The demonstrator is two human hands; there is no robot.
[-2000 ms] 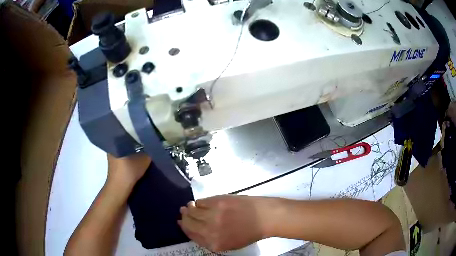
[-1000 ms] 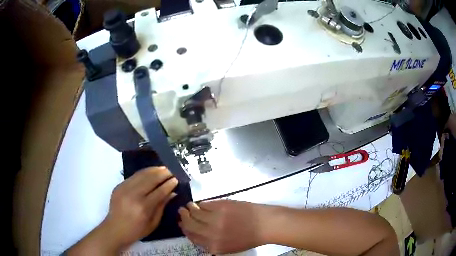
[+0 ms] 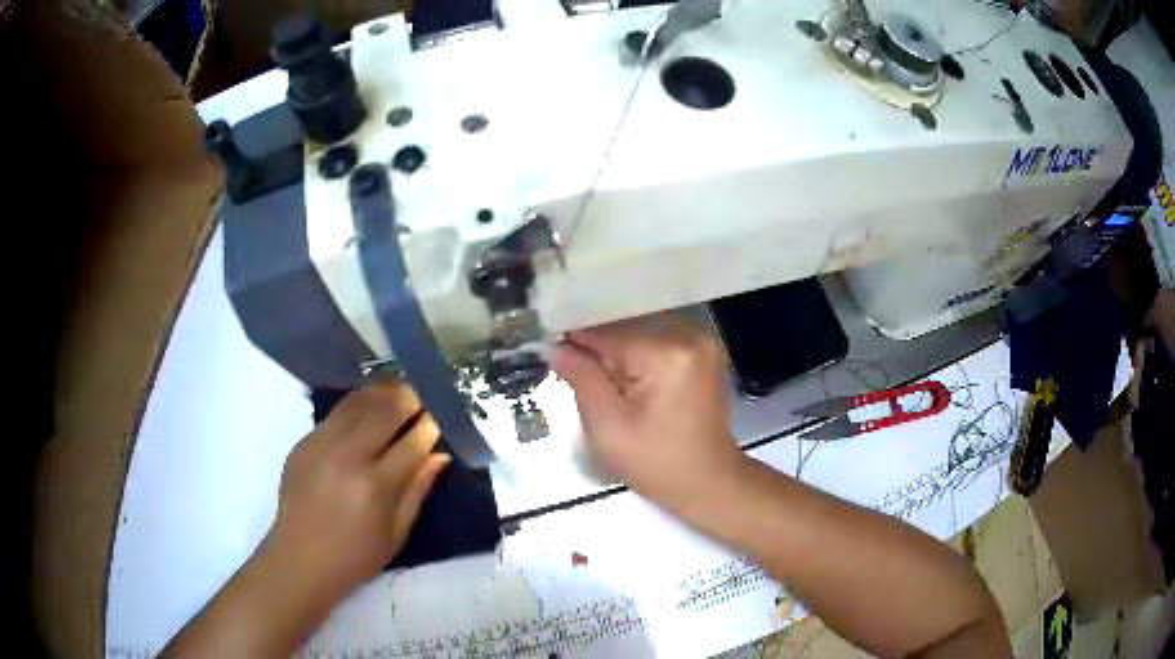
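Observation:
A dark fabric piece (image 3: 451,518) lies on the machine bed below the needle area, partly behind the curved grey strap (image 3: 410,337). My left hand (image 3: 351,479) rests on the fabric's left part, fingers bent at its surface; whether it grips the cloth cannot be told. My right hand (image 3: 657,409) is off the fabric, raised just right of the needle area (image 3: 526,386), thumb and fingertips close together and blurred; whether they hold anything cannot be told. The needle tip is not clearly visible.
The white sewing machine head (image 3: 773,180) spans the view. A black smartphone-like rectangle (image 3: 781,337) lies under its arm. Red-handled snips (image 3: 889,409) and loose threads lie right. A yellow-black handle (image 3: 1033,438) and dark cloth (image 3: 1069,341) are far right, a cardboard box (image 3: 129,322) left.
My right hand has left the fabric's right edge and moved up beside the needle area. My left hand came from behind the strap onto the fabric. The fabric's near edge now sits farther from me.

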